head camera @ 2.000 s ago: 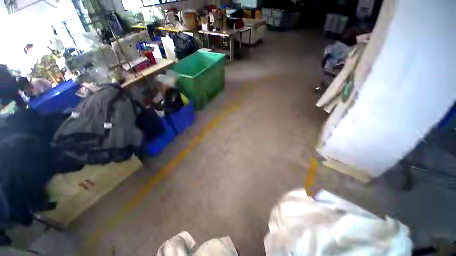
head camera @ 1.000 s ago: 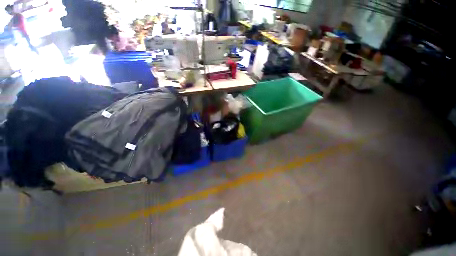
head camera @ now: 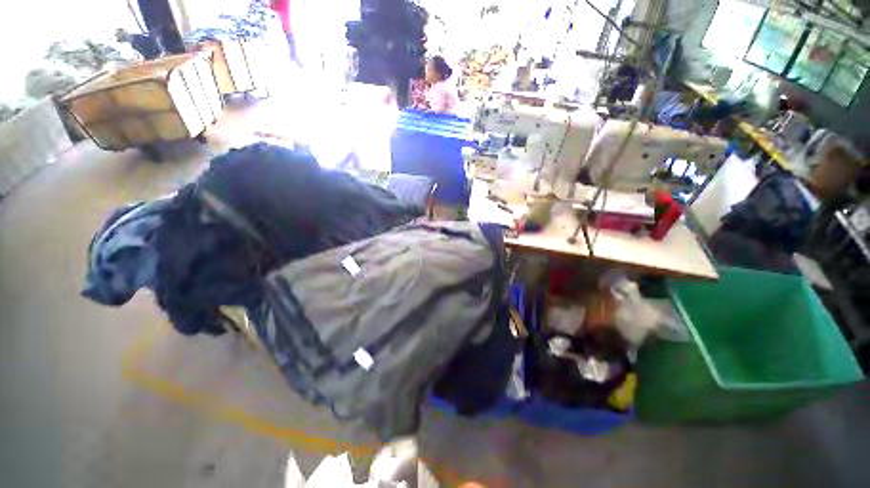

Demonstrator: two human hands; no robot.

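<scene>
Off-white cloth (head camera: 329, 472) shows at the bottom edge, cut off by the picture. A small orange-pink patch beside it is too small to identify. No hand can be made out. In front lies a large heap of garments: a grey one (head camera: 391, 310) with two small white labels on top, and dark navy ones (head camera: 286, 205) behind and to its left. A lighter blue garment (head camera: 124, 248) hangs at the heap's left end.
Sewing machines (head camera: 658, 157) stand on a table (head camera: 620, 250) with a red item. A green bin (head camera: 773, 334) is at right, beside a filled blue bin (head camera: 572, 416). A wooden cart (head camera: 143, 105) stands far left. A person (head camera: 441, 91) is behind. A yellow line (head camera: 238, 416) crosses the floor.
The view has swung left and come closer to the garment heap. The heap and green bin now sit further right, and the wooden cart and the person have come into view.
</scene>
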